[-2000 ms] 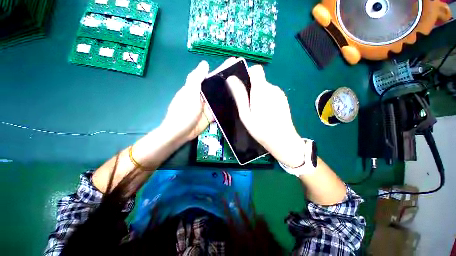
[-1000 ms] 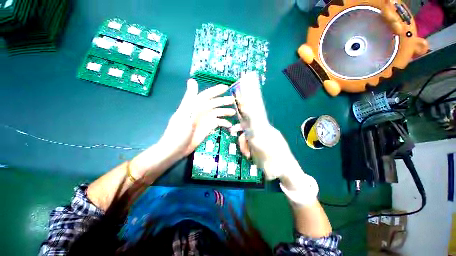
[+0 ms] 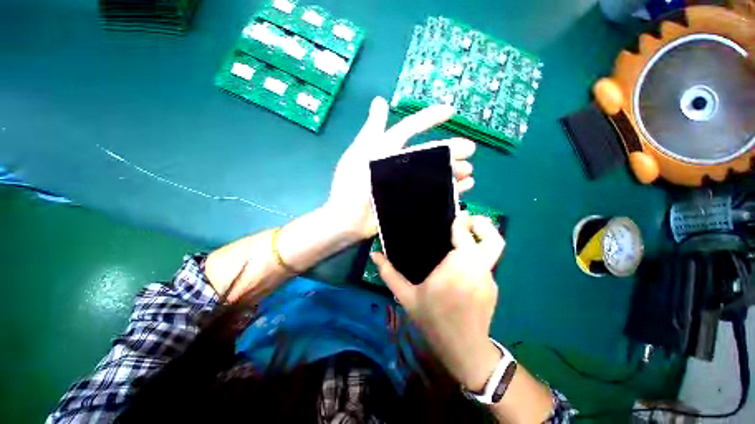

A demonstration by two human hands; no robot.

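A smartphone (image 3: 414, 215) with a dark screen is held over the bench in front of me. My right hand (image 3: 459, 290) grips its lower end, thumb at the left edge and fingers at the right edge. My left hand (image 3: 360, 178) is behind the phone with its fingers spread; whether it bears the phone is hidden. A green PCB panel (image 3: 483, 214) in a dark border lies below, mostly covered by the phone and hands.
Panels with white labels (image 3: 290, 62) lie at the far left, patterned stacked panels (image 3: 468, 79) beyond my hands. A taller stack (image 3: 149, 16) is cut off at the top. Solder wire (image 3: 178, 179) trails left. At right are a yellow-and-black pot (image 3: 608, 246), orange fan (image 3: 617, 99) and black station (image 3: 666, 302).
The phone has turned from edge-on to screen up, and my right hand now holds its lower end. The bench items have shifted right in view.
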